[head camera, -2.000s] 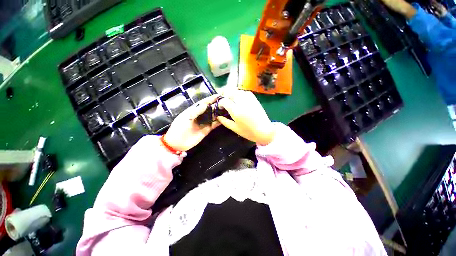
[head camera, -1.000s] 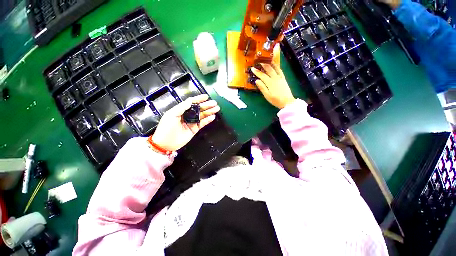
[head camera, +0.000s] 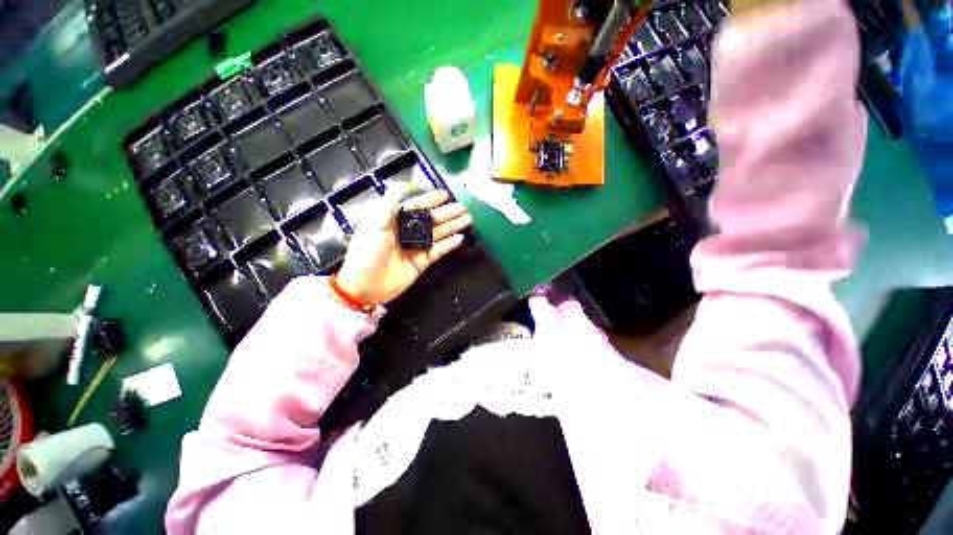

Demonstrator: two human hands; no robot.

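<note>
My left hand (head camera: 402, 246) is palm up over the right part of the left blister tray (head camera: 287, 172). A black square unit (head camera: 415, 228) with a round centre lies on its palm and fingers. My right arm reaches up to the top right; my right hand is cut off by the top edge. The orange toggle press (head camera: 554, 78) stands right of the left tray. A small dark block (head camera: 551, 158) with a square outline sits on its base; whether a unit is in it I cannot tell.
The right blister tray (head camera: 669, 105) is partly behind my right sleeve. A white bottle (head camera: 450, 109) and a crumpled tissue (head camera: 496, 196) are left of the press. A marker pen (head camera: 84, 334), a paper label (head camera: 153, 385) and a white roll (head camera: 66, 458) lie at left.
My right hand has left the press base and gone up and right, out of the picture. My left hand still holds its unit, with the palm opened flatter.
</note>
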